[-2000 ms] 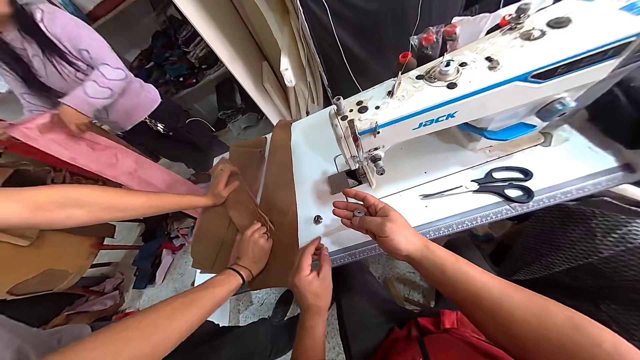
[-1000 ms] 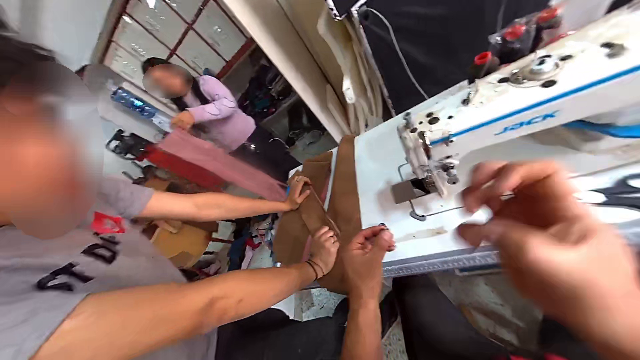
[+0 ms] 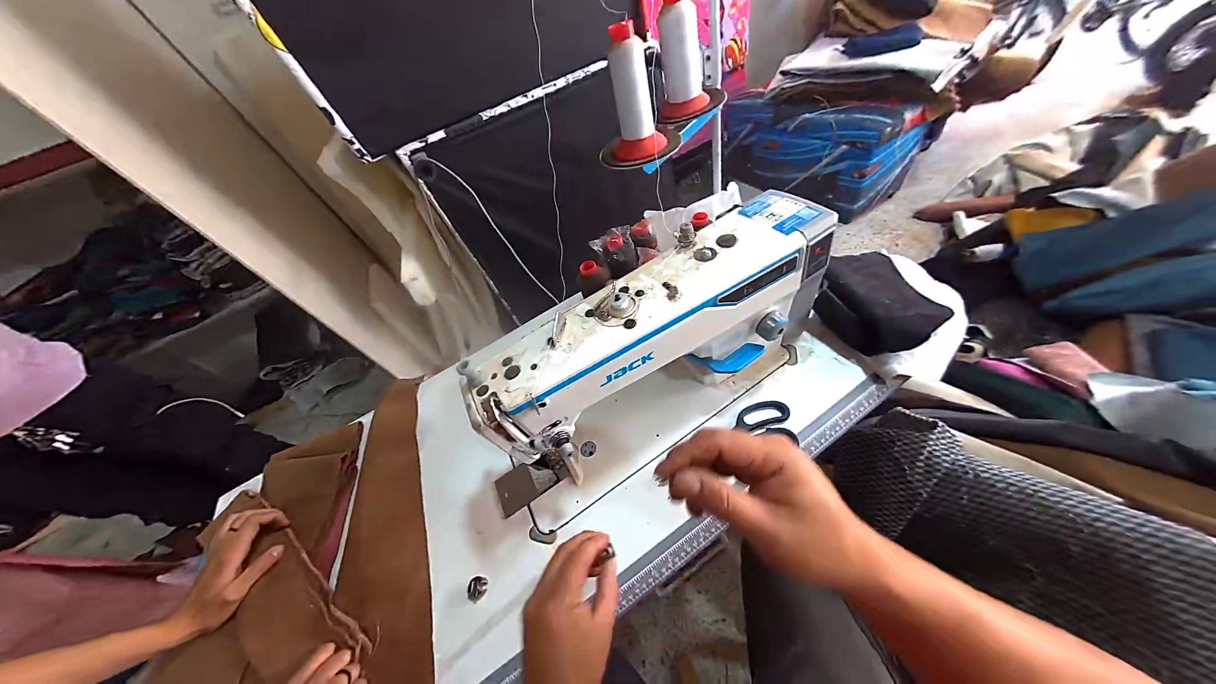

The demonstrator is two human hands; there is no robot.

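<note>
My left hand (image 3: 574, 608) is at the front edge of the white sewing table, pinching a small dark metal part (image 3: 606, 552), perhaps a bobbin case, between thumb and fingers. To its right my right hand (image 3: 750, 499) is raised over the table edge with thumb and forefinger together; whether something small is between them, I cannot tell. Beyond both hands stands a Jack sewing machine (image 3: 627, 361). A small metal part (image 3: 477, 588), like a bobbin or its case, lies on the table left of my left hand. Black-handled scissors (image 3: 763, 416) lie behind my right hand, partly hidden.
A co-worker's hands (image 3: 237, 570) rest on brown fabric (image 3: 294, 579) at the left. Brown material (image 3: 385, 551) covers the table's left end. Thread cones (image 3: 632, 95) stand behind the machine. Fabric piles (image 3: 1121, 247) lie at the right, and a measuring tape (image 3: 665, 568) runs along the front edge.
My right hand was open, palm up, with a small round metal part on its fingers two seconds ago; now it is turned over with fingers curled. The view has swung considerably.
</note>
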